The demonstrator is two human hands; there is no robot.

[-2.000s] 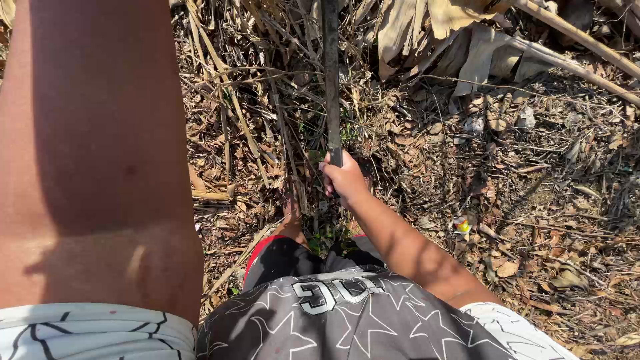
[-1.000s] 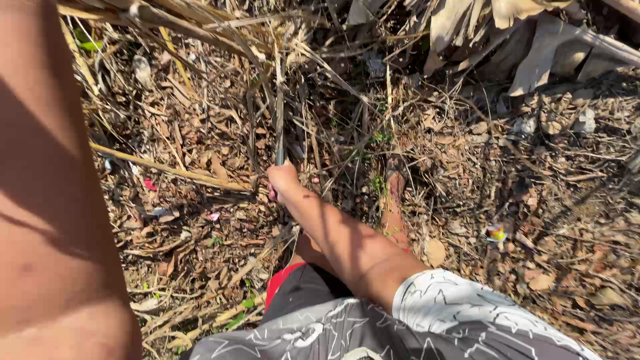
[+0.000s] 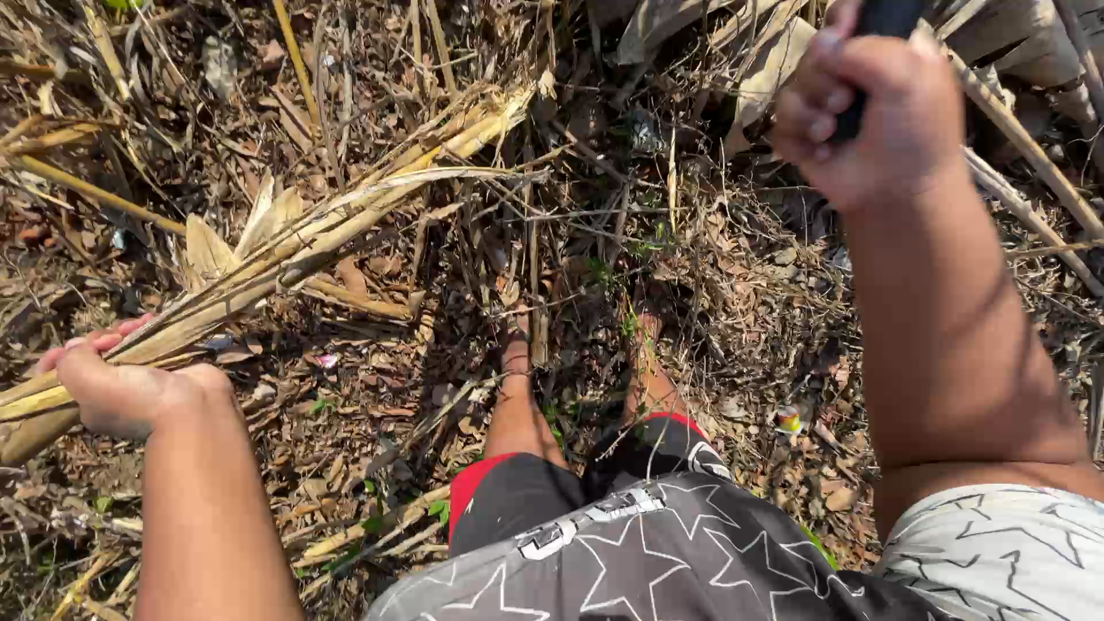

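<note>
At the left, my left hand (image 3: 129,384) is closed around a bundle of dry, yellowish-brown plant stalks (image 3: 336,228). The bundle slants up to the right, and its frayed end lies over the leaf litter near the upper middle. High at the upper right, my right hand (image 3: 880,121) grips a black handle (image 3: 888,19). The far part of that tool is cut off by the top edge of the view, so its kind cannot be told here. My right hand is slightly blurred.
Dry leaves and twigs (image 3: 776,328) cover the ground around my legs. Large dried leaves (image 3: 768,73) and long dry stalks (image 3: 1035,185) lie at the upper right. A small green plant (image 3: 604,274) grows by my feet. A small colourful scrap (image 3: 788,420) lies right of my legs.
My right hand, low near the middle on the long tool before, is now raised at the upper right. My left hand has come into view, holding the stalks.
</note>
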